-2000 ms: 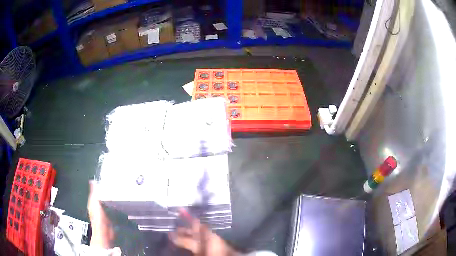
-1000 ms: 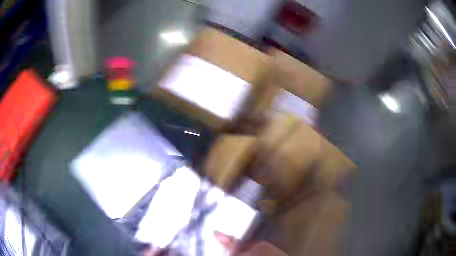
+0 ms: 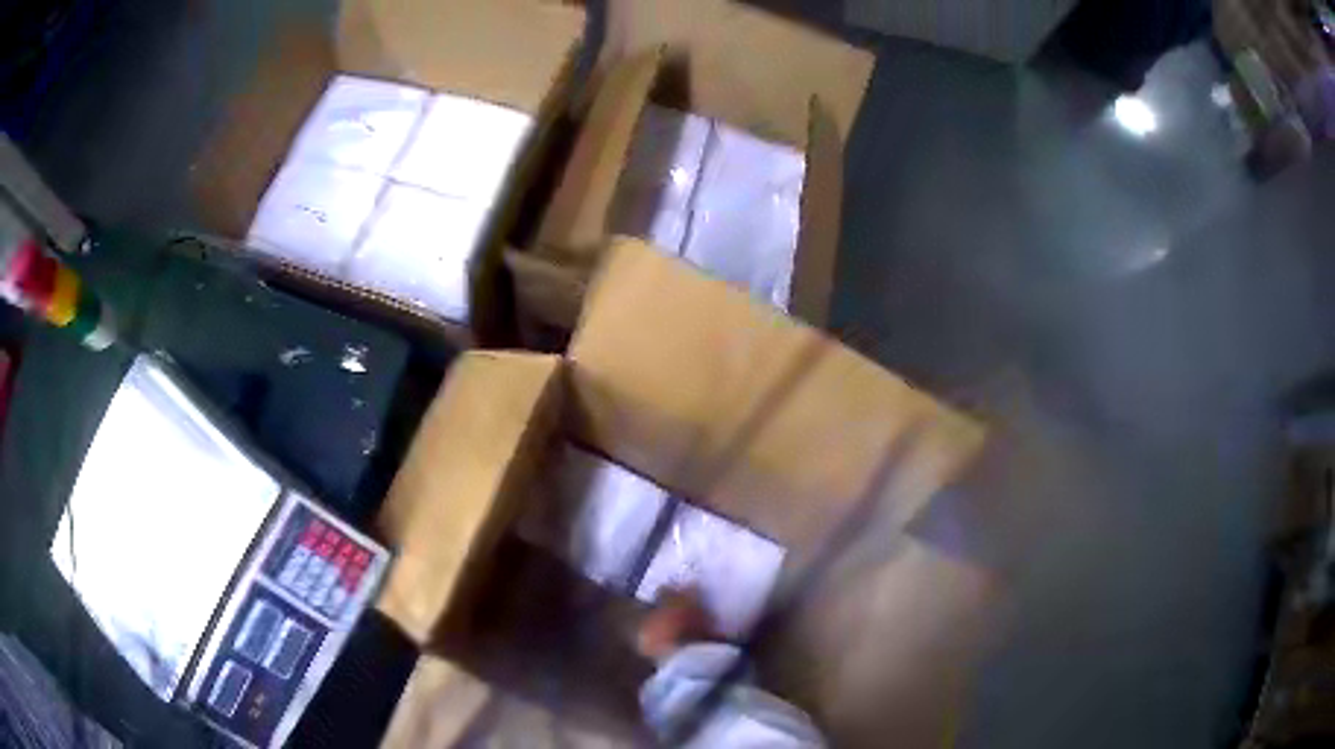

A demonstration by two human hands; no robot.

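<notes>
An open brown carton (image 3: 747, 395) stands low in front of me with its flaps spread. White boxes (image 3: 608, 512) lie inside it, side by side with a dark gap between them. My right hand (image 3: 674, 625) is small and blurred inside the carton, at the near edge of the white boxes. Its pale sleeve reaches in from the bottom edge. I cannot tell whether its fingers grip a box. My left hand is not in view.
A counting scale (image 3: 176, 512) with a keypad is on the green bench at left. A signal tower light (image 3: 56, 293) stands behind it. Two more open cartons, one at upper left (image 3: 439, 37) and one at upper centre (image 3: 732, 59), hold white boxes. Grey floor is at right.
The view has swung right from the bench with the white stacks to the cartons. Both hands were at white boxes earlier; now only my right hand shows, down inside the near carton.
</notes>
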